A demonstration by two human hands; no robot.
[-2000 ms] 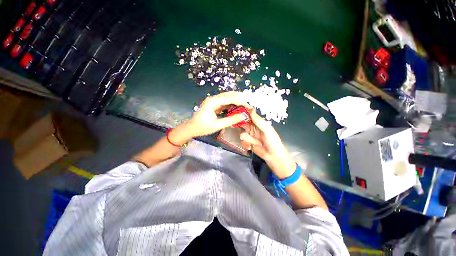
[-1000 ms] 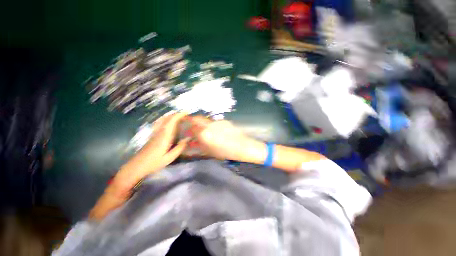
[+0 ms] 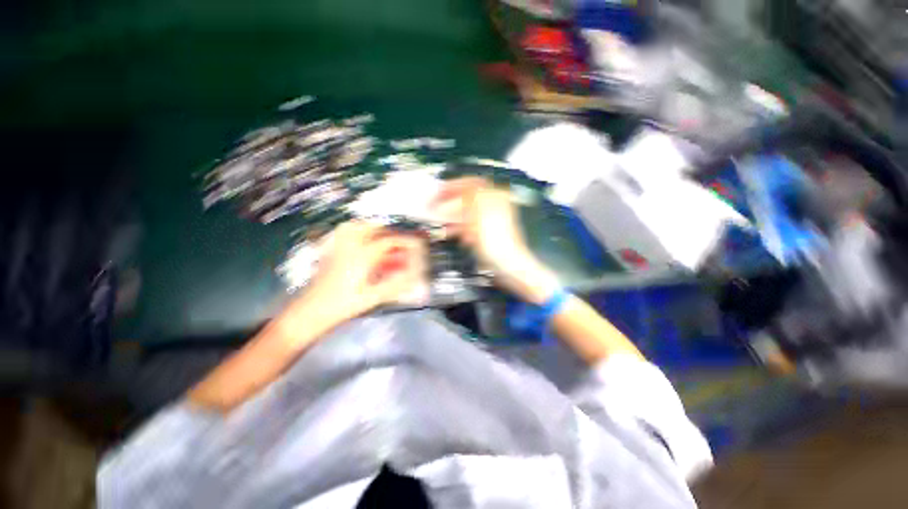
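Note:
The view is heavily blurred. My left hand (image 3: 348, 268) is low in front of me, with a red device housing (image 3: 390, 262) held in its fingers. My right hand (image 3: 485, 221) is apart from it, to the right, over the edge of the white heap (image 3: 398, 194). Its fingertips are blurred, and I cannot tell whether they hold anything. The wide pile of dark and silver-white bits (image 3: 284, 164) lies on the green mat (image 3: 189, 254) beyond my left hand.
The white box (image 3: 657, 214) and white tissue (image 3: 560, 159) stand at the right. The parts box with red housings (image 3: 553, 60) is at the upper right. A dark, blurred tray (image 3: 60, 239) is at the far left. The bench's front edge runs close to my body.
The view has swung to the right since the first frame. My hands were together at the red housing; now my right hand has moved away, up and right, and the left keeps the housing.

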